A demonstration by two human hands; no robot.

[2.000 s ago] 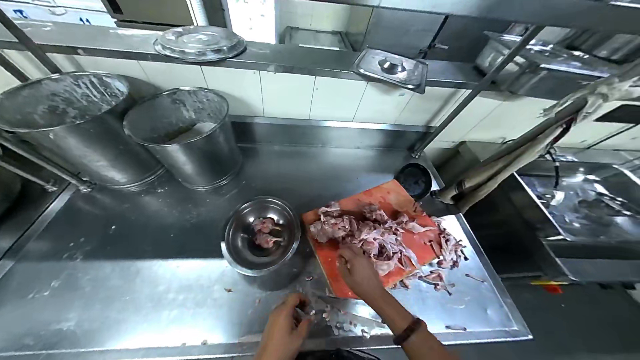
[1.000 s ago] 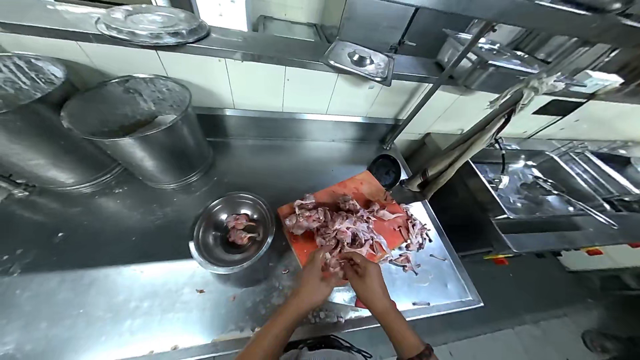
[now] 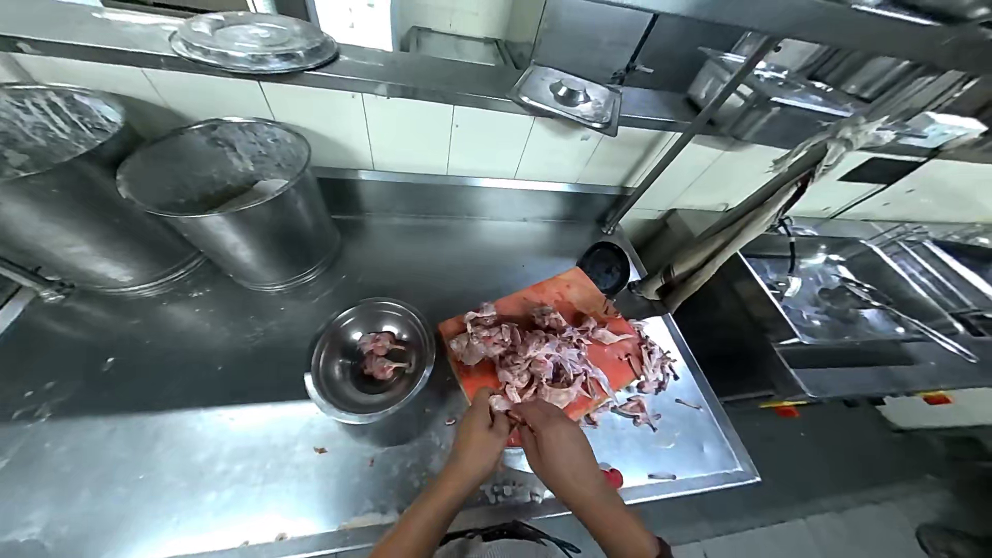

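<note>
My left hand (image 3: 479, 435) and my right hand (image 3: 549, 438) meet at the near edge of an orange cutting board (image 3: 570, 291). Between their fingers is a small piece of raw meat (image 3: 501, 403), held by both. A heap of raw meat pieces (image 3: 542, 356) with bones and skin covers much of the board. More bony scraps (image 3: 655, 364) lie off its right side on the steel. Left of the board stands a steel bowl (image 3: 328, 387) with a few raw meat pieces (image 3: 380, 355) in it. A red object (image 3: 612, 477), partly hidden, lies beside my right wrist.
Two large steel pots (image 3: 256, 240) (image 3: 77, 225) stand at the back left of the steel counter (image 3: 194, 473). A round black object (image 3: 604, 267) touches the board's far corner. A cloth (image 3: 713, 256) hangs by a slanted pole at right. A sink (image 3: 829, 294) lies beyond.
Two seconds ago my left hand was near the counter's front edge, apart from my right at the heap. Since then both have come together on a small piece of meat.
</note>
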